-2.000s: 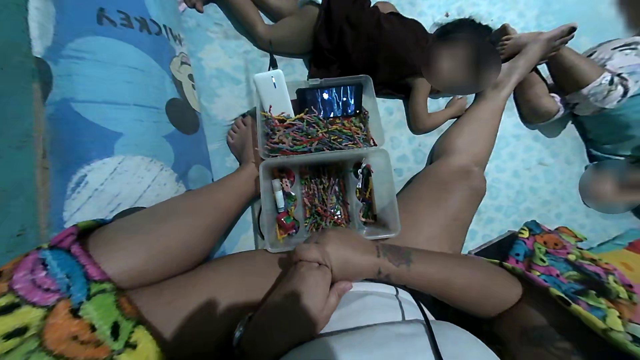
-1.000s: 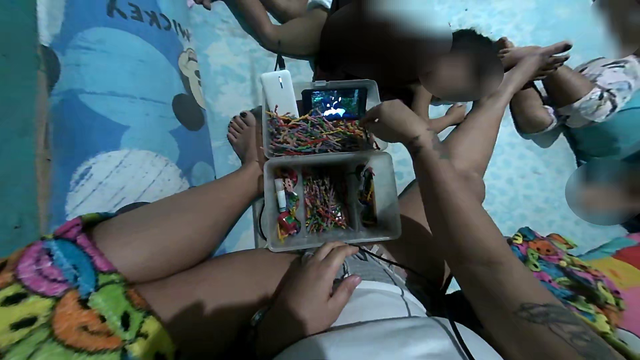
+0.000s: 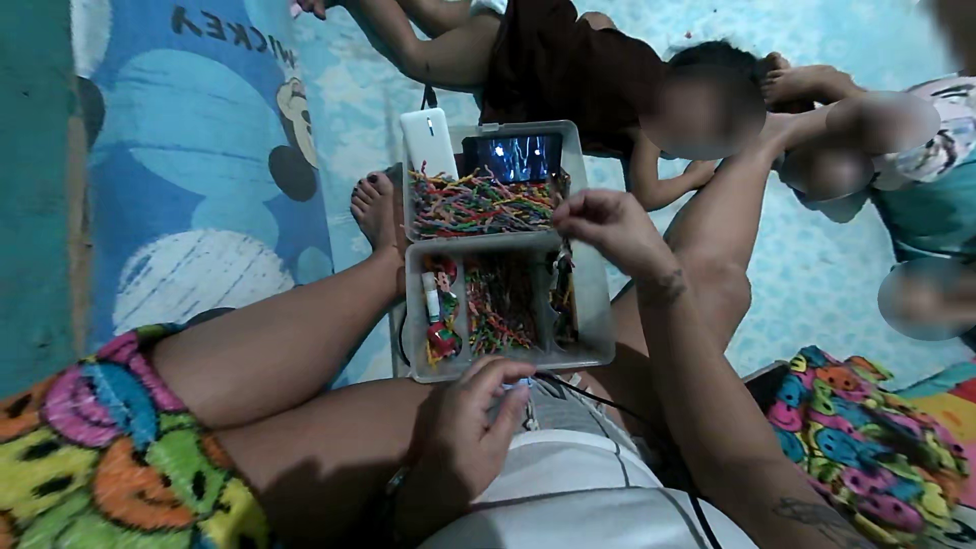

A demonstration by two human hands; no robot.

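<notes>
A clear plastic case lies open between my legs. Its far half holds a heap of short colourful twisted strands, a white power bank and a phone with a lit screen. The near half has compartments with more strands, a small white tube and dark strands at the right. My right hand is over the right edge of the case, thumb and fingertips pinched together; whether something thin is between them I cannot tell. My left hand rests near the case's front edge, fingers apart, holding nothing visible.
A person in dark clothing lies beyond the case, and another person is at the right. A blue printed cushion or mattress stands at the left. Colourful smiley-patterned cloth covers my leg; a dark cable runs across my lap.
Two seconds ago my hands were together at the case's front edge. My right hand has since moved out to the case's right side, and my left hand has stayed near the front edge.
</notes>
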